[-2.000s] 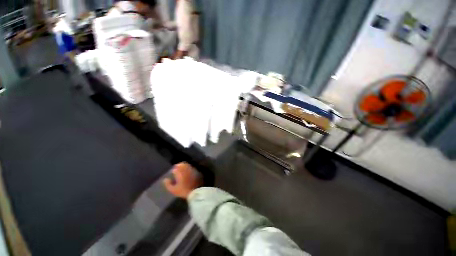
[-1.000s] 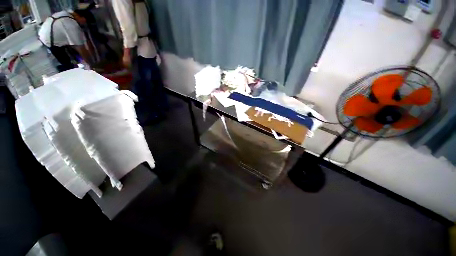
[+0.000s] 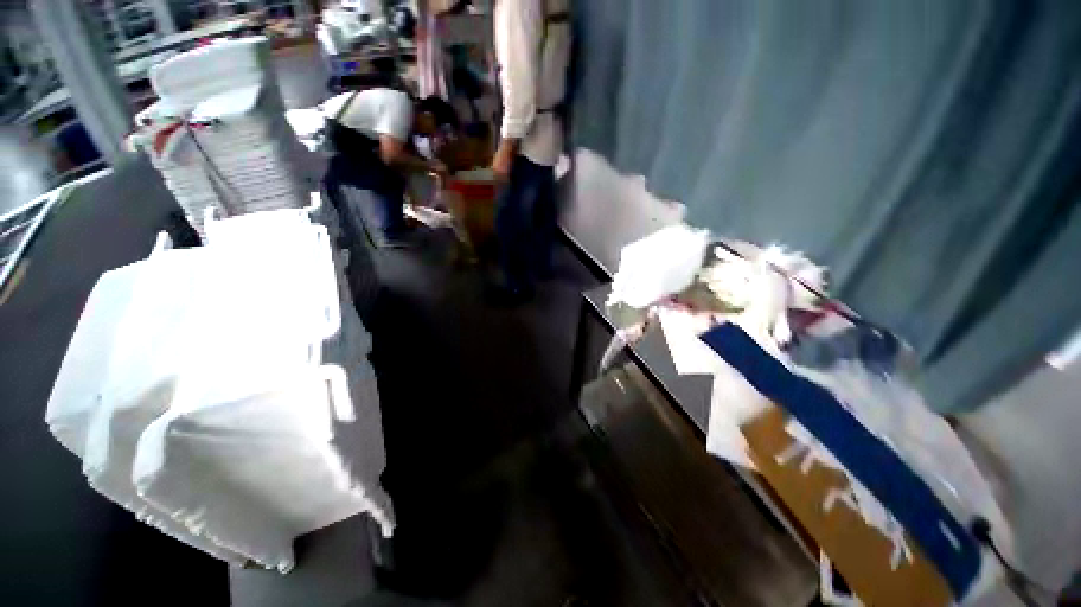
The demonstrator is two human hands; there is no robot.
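Observation:
No hand of mine is in the picture. A loose stack of white cut pieces (image 3: 225,379) lies nearest at the left, with floppy, uneven edges hanging over a grey surface. Behind it stands a taller, neater white stack (image 3: 225,131) with a dark band and a bit of red on it. A metal-framed trolley (image 3: 664,439) stands at the right. On it are a long blue strip (image 3: 842,445), a brown board (image 3: 830,510), and crumpled white scraps (image 3: 664,267).
A dark floor aisle (image 3: 474,391) runs between stacks and trolley. One person (image 3: 385,142) bends beside a red-topped box (image 3: 472,196); another person (image 3: 528,131) stands next to it. A blue-green curtain (image 3: 806,131) hangs at the right. A dark bed (image 3: 83,261) lies at far left.
My view has moved forward and turned left. The hand on the bed edge two seconds ago is out of the picture. The fan has left the view; stacks and trolley appear closer.

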